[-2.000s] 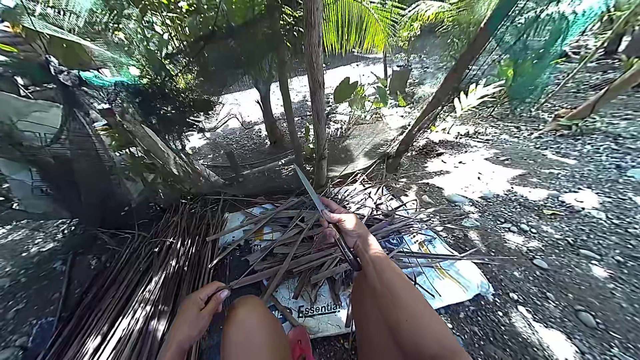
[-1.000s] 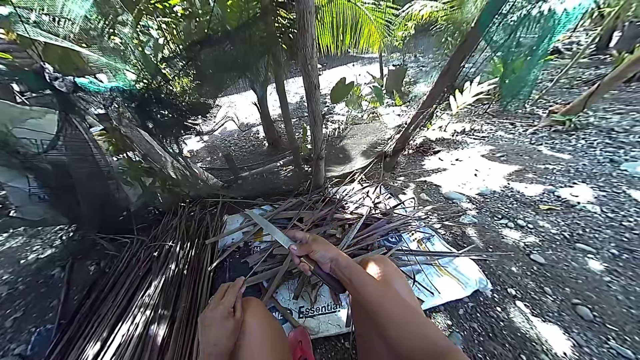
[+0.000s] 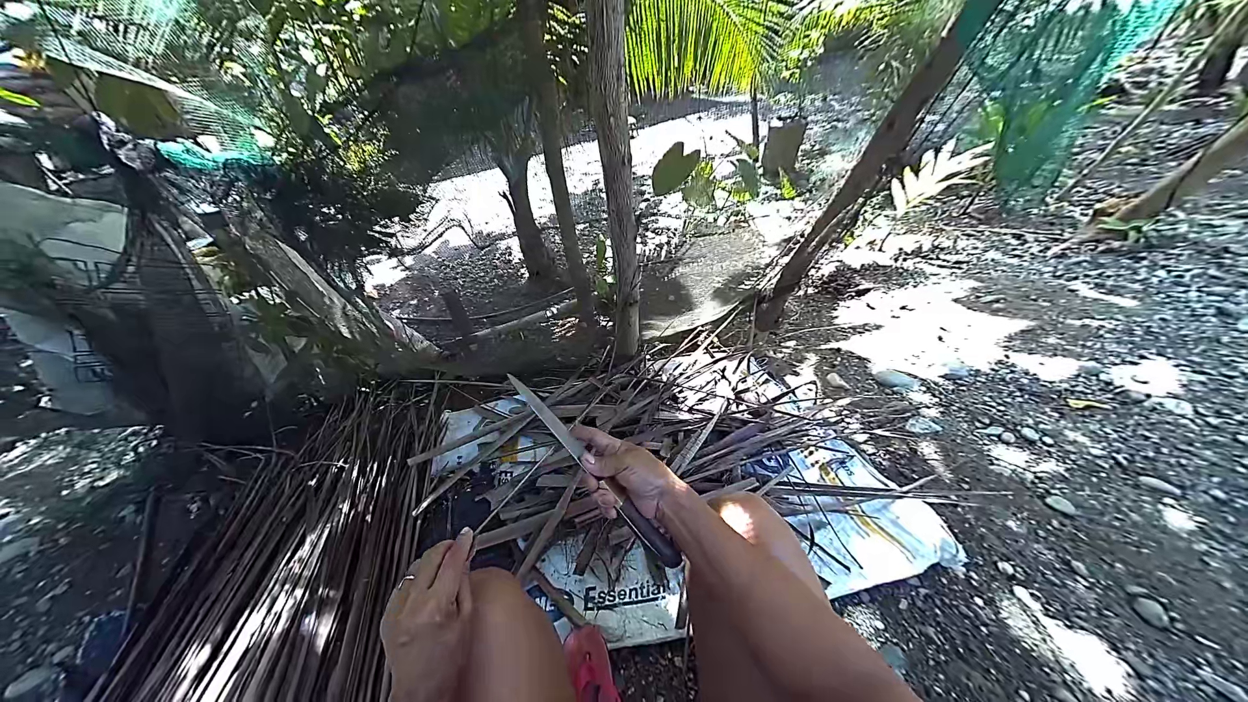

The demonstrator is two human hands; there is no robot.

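Observation:
My right hand (image 3: 629, 473) grips a knife (image 3: 551, 421) with a long narrow blade and a dark handle; the blade points up and to the left over a pile of dry leaf strips (image 3: 702, 429). Near my left knee, the fingertips of my left hand (image 3: 429, 600) pinch the end of a thin dry strip or midrib (image 3: 505, 499) that runs up toward the knife. The pile lies on a printed sack (image 3: 868, 546). Left of my hand spreads a bundle of long brown dry stalks (image 3: 312, 546).
A red-handled tool (image 3: 588, 663) lies between my legs. Upright wooden posts (image 3: 614, 175) and dark netting (image 3: 429, 117) stand just beyond the pile. A leaning trunk (image 3: 858, 185) rises at right, beside stony ground (image 3: 1102, 487).
The knife blade, lying flatter and further left a second ago, is tilted more upward now. My left hand stays near my left knee.

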